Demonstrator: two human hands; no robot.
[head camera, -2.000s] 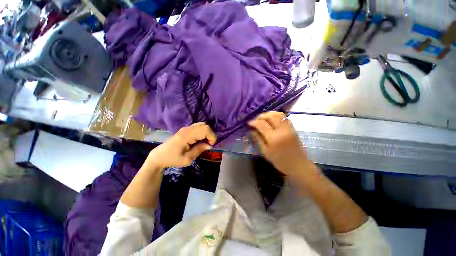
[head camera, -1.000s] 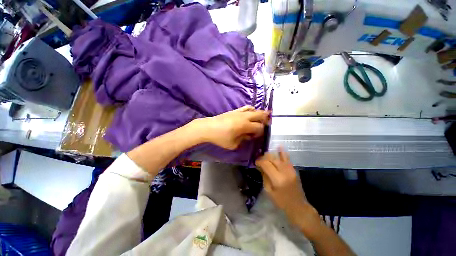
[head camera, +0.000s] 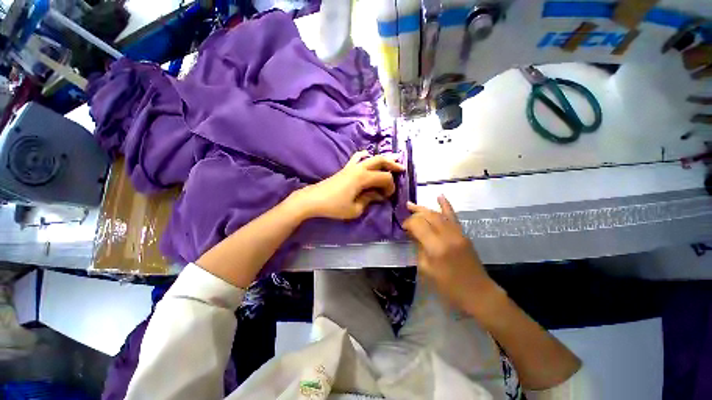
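The purple garment (head camera: 242, 133) lies in a heap left of the needle area. A narrow dark purple strip (head camera: 411, 168) runs straight along its right edge, from under the presser foot (head camera: 414, 108) towards the front edge. My left hand (head camera: 355, 187) lies on the garment's edge beside the strip, with fingers bent and pressing on the cloth. My right hand (head camera: 439, 233) pinches the front end of the strip and cloth edge between thumb and fingers. The white sewing machine head (head camera: 539, 35) stands above; the needle itself is too small to tell.
Green-handled scissors (head camera: 564, 109) lie on the machine bed at the right. A measuring scale (head camera: 546, 223) runs along the front edge. Taped brown cardboard (head camera: 133, 223) lies under the cloth at left. A neighbouring machine end (head camera: 48, 160) stands far left. More purple cloth hangs below the table.
Since two seconds ago, the strip and cloth edge have turned from slanting to straight towards the front. My left hand moved onto the cloth; my right hand moved to the strip's front end.
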